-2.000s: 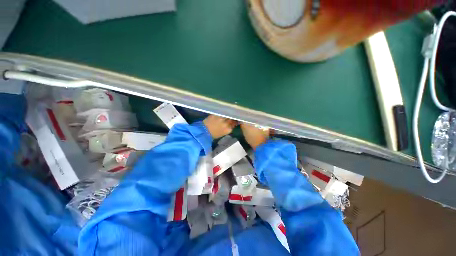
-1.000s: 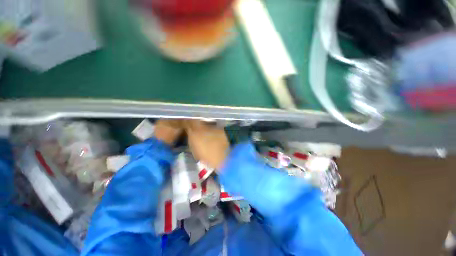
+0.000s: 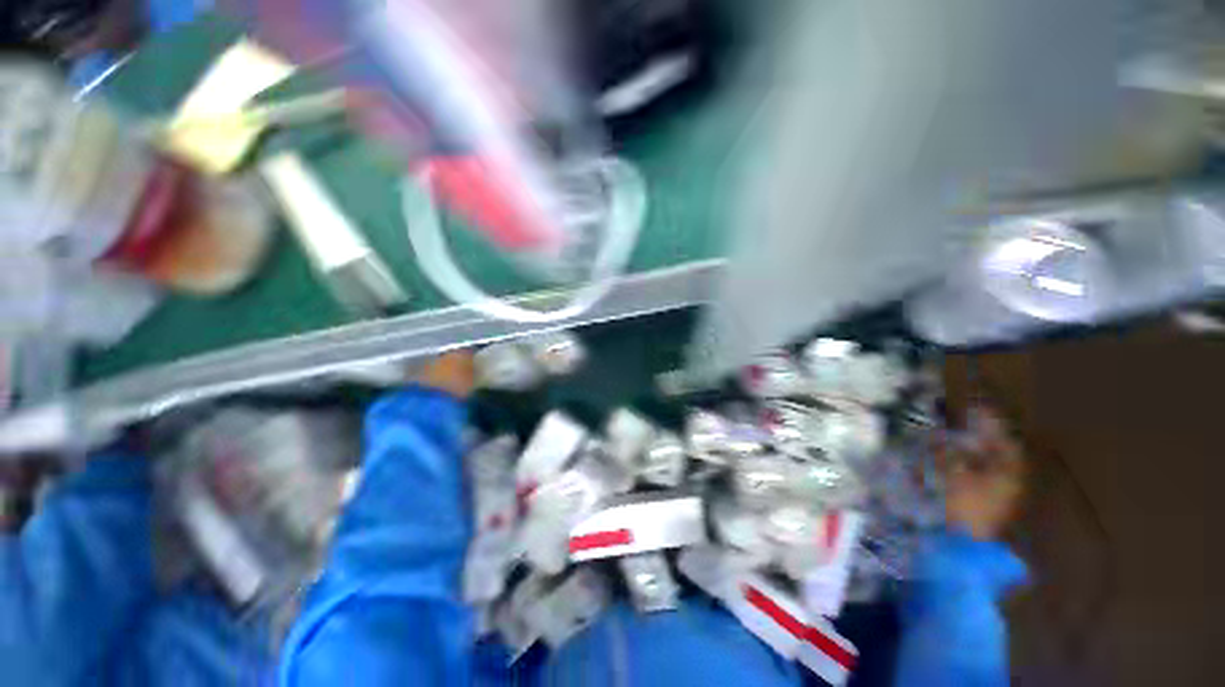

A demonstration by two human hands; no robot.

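Note:
Small white cartons with red bands [image 3: 637, 526] lie among many small white lamp units [image 3: 786, 470] in front of me, heaped on the dark surface below the shelf. My left hand [image 3: 447, 372] is at the shelf's edge, partly hidden under it; its fingers cannot be made out. My right hand [image 3: 983, 472] is at the right end of the heap, blurred, beside the clear crinkled bags or cords; whether it holds anything cannot be told.
A metal-edged green shelf [image 3: 672, 285] crosses above, carrying a blurred cup [image 3: 202, 228], a slim white tool [image 3: 327, 231], a white cable loop [image 3: 430, 248] and a bottle. A grey post [image 3: 860, 148] slants at right. A neighbour's blue sleeve [image 3: 87, 564] is at left; a brown carton [image 3: 1128, 510] at right.
The view has swung to the right, showing the post and more of the lamp heap. My right hand has moved away from my left hand to the far right.

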